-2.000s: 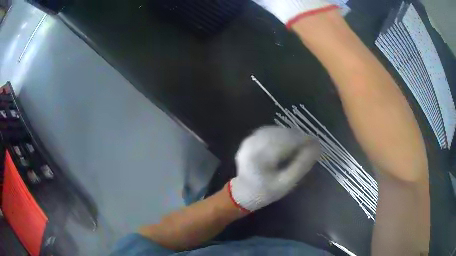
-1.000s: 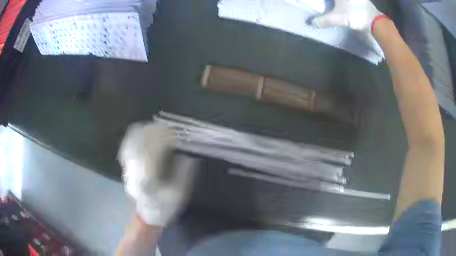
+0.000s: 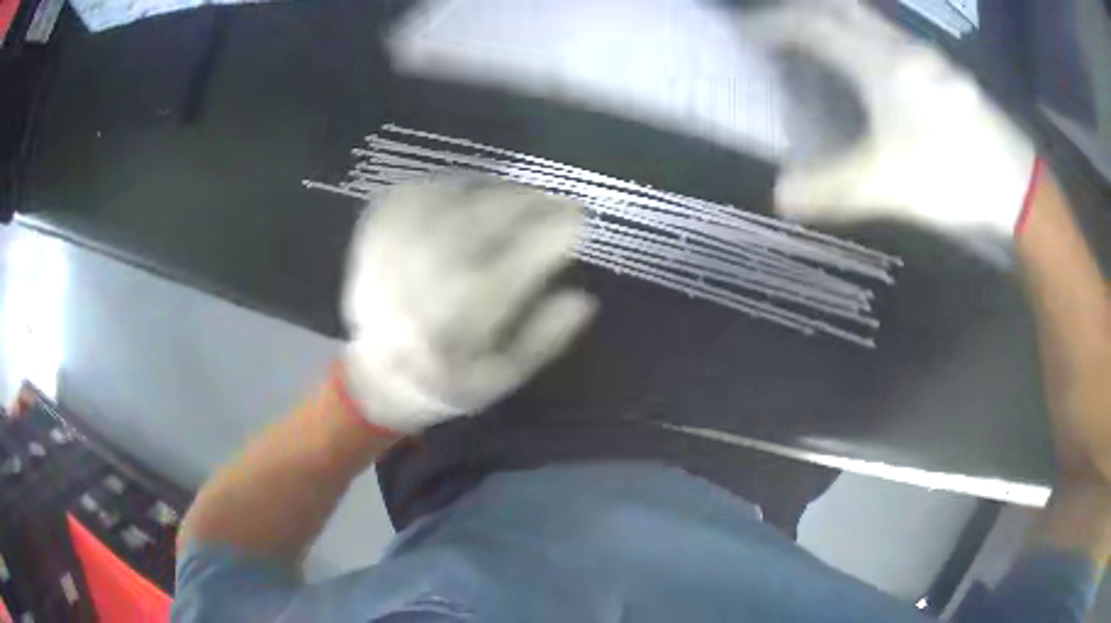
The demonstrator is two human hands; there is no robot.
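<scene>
A loose bundle of thin silver-white strips [image 3: 731,250] lies across the dark bench mat. My left hand [image 3: 463,298], in a white knit glove with a red cuff, is over the left part of the bundle; its fingers are blurred and whether they hold a strip is hidden. My right hand [image 3: 895,134], gloved the same way, is at the right end of a white panel [image 3: 597,55] behind the strips, its fingers and thumb around the panel's end. The panel is blurred.
The dark bench mat [image 3: 195,243] has a pale front edge [image 3: 926,477]. White panels [image 3: 158,10] show at the top left. A red and black container [image 3: 110,572] is at the lower left. Another pale piece [image 3: 950,12] is at the top right.
My right hand has come nearer with the white panel, which now covers where the brown bar was. My left hand has moved right over the strips.
</scene>
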